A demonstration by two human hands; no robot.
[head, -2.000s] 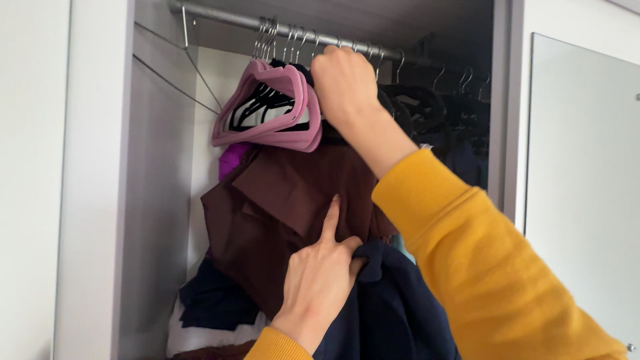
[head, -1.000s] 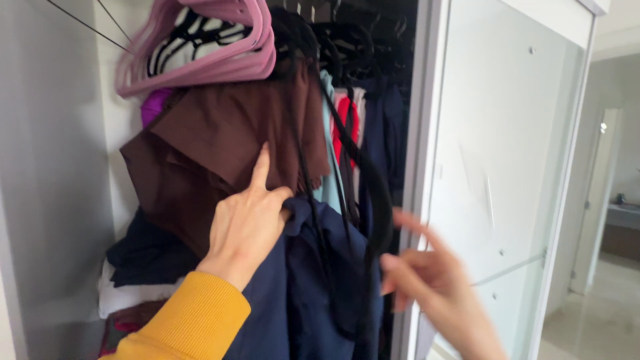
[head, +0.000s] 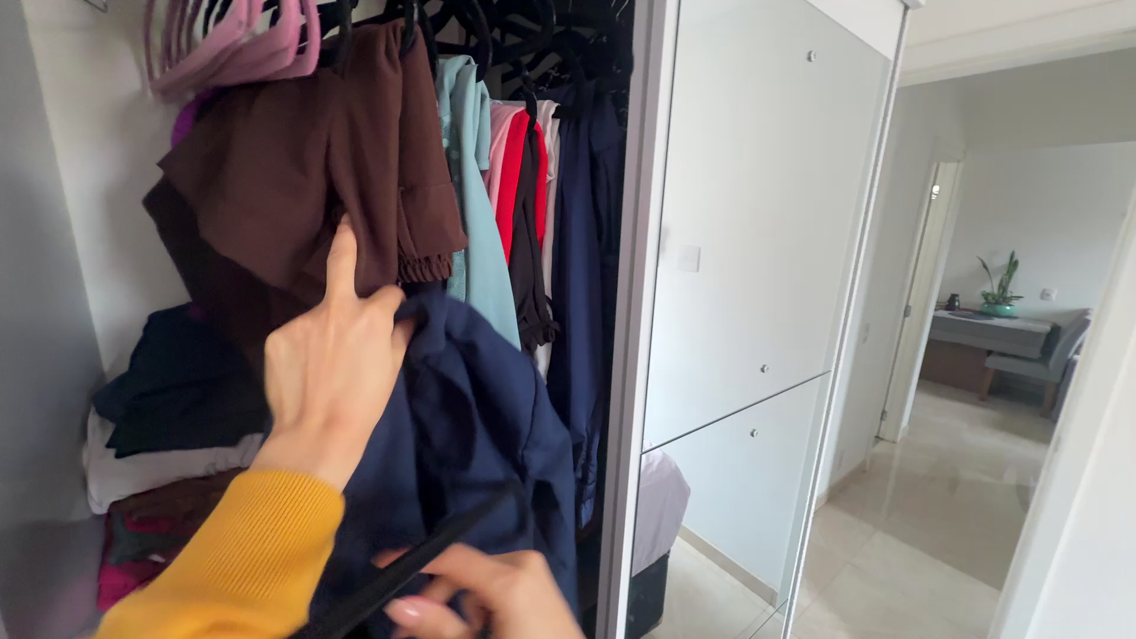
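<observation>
My left hand (head: pixel 333 373) grips the top of a dark navy garment (head: pixel 479 399) between thumb and fingers, its index finger pointing up against brown trousers or a similar brown garment (head: pixel 275 169). Low in the view, my right hand (head: pixel 488 590), partly blurred and cut off by the frame, holds a slim black hanger (head: pixel 417 555) in front of the navy cloth. The brown garment hangs above, beside pink hangers (head: pixel 235 53) and black hangers.
Light blue (head: pixel 484 195), red and navy garments hang to the right inside the wardrobe. Folded clothes (head: pixel 186 382) are stacked at the left. A glossy sliding door (head: pixel 754 195) stands right of the wardrobe's frame edge (head: pixel 635 311); beyond it is a doorway to another room.
My right hand was up at the rail's hangers, then came down to the right with a black hanger, and is now low before the navy garment. The view has swung right and down.
</observation>
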